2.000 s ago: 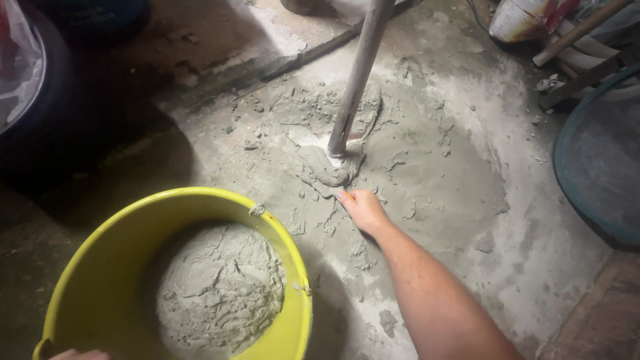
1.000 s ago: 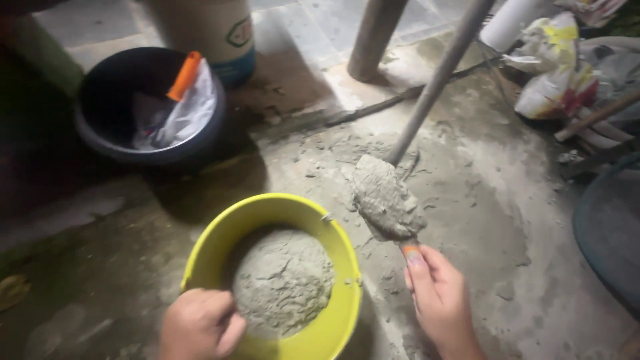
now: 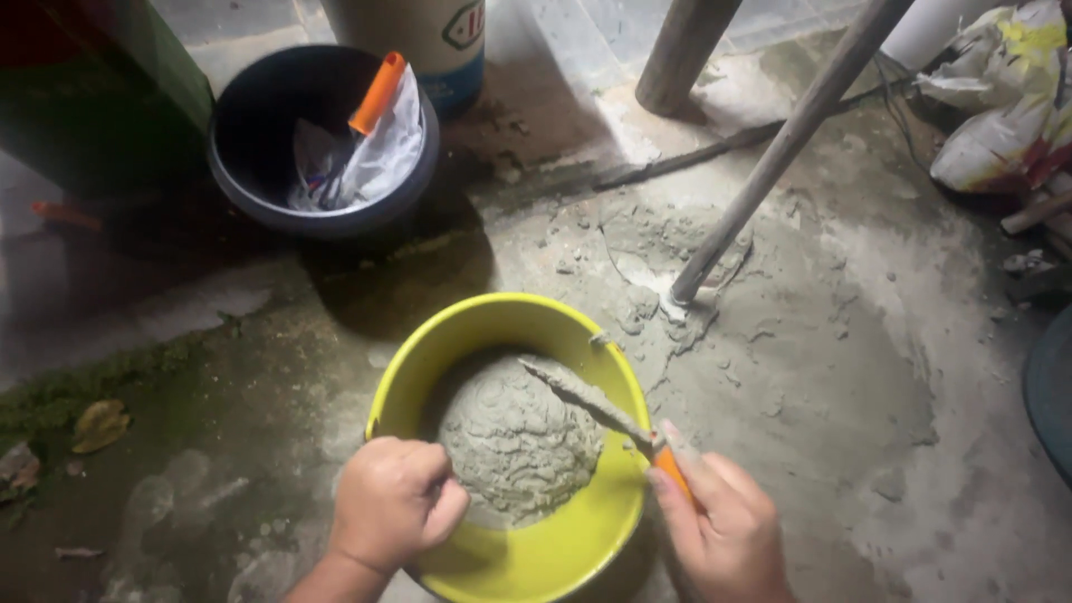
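My right hand (image 3: 724,519) grips the orange handle of a trowel (image 3: 586,400), whose mortar-coated blade reaches over the right side of a yellow bucket (image 3: 511,303). Inside the bucket lies a heap of wet grey mortar (image 3: 519,444), just below the blade. My left hand (image 3: 402,502) is curled at the bucket's left rim; whether it grips the rim or handle is hidden. Beyond the bucket, a long-handled tool (image 3: 754,176) leans with its mortar-covered lower end in the grey mortar spread (image 3: 804,368) on the ground.
A dark bucket (image 3: 226,188) holding a plastic bag and an orange object stands at the back left. Behind it is a white and blue container (image 3: 419,42). A post (image 3: 682,67), crumpled sacks (image 3: 997,109) and a dark tub (image 3: 1051,394) are toward the back and right.
The trowel, loaded with mortar over the ground a second ago, is now over the bucket with only a coating on its blade. The mortar heap in the bucket looks larger.
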